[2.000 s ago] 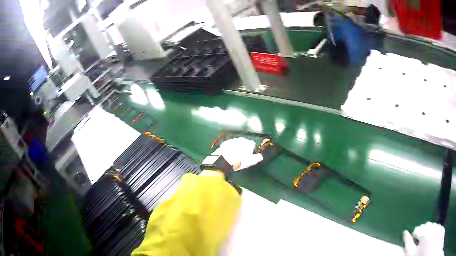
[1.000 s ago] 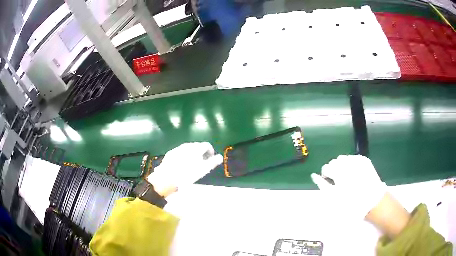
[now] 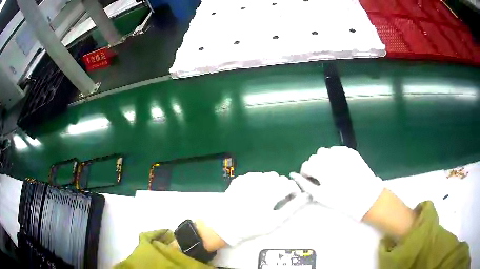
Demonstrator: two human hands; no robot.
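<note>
My left hand (image 3: 260, 205), in a white glove, is over the white foam sheet (image 3: 342, 241) near the belt edge. My right hand (image 3: 342, 181), also gloved, is beside it, and their fingertips meet. Dark spots show at the fingers of both hands; whether they are small parts or glove marks I cannot tell. A phone middle frame (image 3: 160, 177) lies on the green belt just left of my left hand. Two more frames lie farther left, one here (image 3: 79, 176). A dark phone-shaped part (image 3: 287, 253) lies on the foam at the bottom edge, cut off.
A black slotted tray of frames (image 3: 63, 226) stands at the left. The green conveyor belt (image 3: 221, 131) crosses the view, with a black strip (image 3: 339, 107). Beyond it are a white moulded tray (image 3: 284, 26), a red tray (image 3: 416, 31) and a red sign (image 3: 98, 59). Orange-yellow bits (image 3: 457, 173) lie at right.
The view has swung right. My left hand has left the frames on the belt and come to my right hand over the foam; the fingertips now meet.
</note>
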